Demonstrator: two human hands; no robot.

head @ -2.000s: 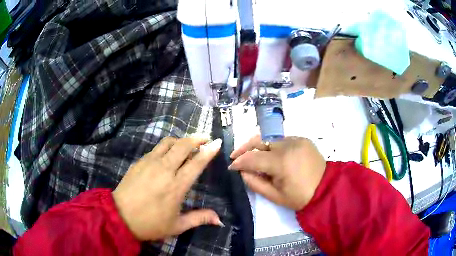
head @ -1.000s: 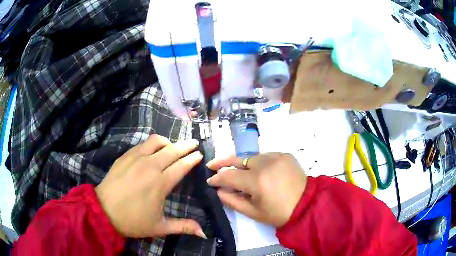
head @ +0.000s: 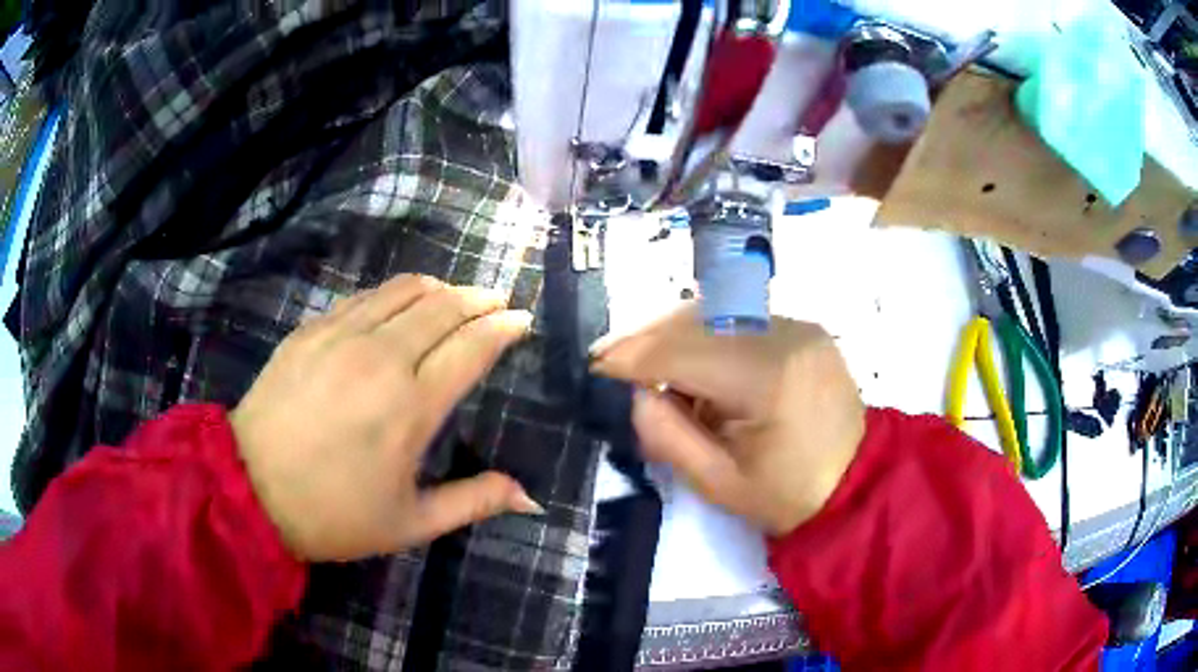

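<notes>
The plaid fabric [head: 394, 197] lies in a large heap at the left and runs under the sewing machine head [head: 552, 92]. The black strip [head: 562, 309] runs along its right edge from the presser foot [head: 587, 243] towards the front edge. My left hand [head: 375, 414] lies flat on the plaid, fingers towards the strip, thumb spread, gripping nothing. My right hand [head: 749, 414] is right of the strip, slightly blurred, its fingertips pinching the strip's edge below the foot. The grey-blue cylinder [head: 733, 269] stands just above my right hand.
Scissors with one yellow and one green handle [head: 1031, 394] lie at the right beside black cords. Brown cardboard [head: 992, 171] and a pale green sheet [head: 1090, 99] are on the machine arm. A ruler tape [head: 723, 639] runs along the front edge.
The view has shifted. The strip's lower part, earlier one smooth band, now looks folded or twisted below my right fingertips. More plaid shows below my left hand, which remains flat on the cloth.
</notes>
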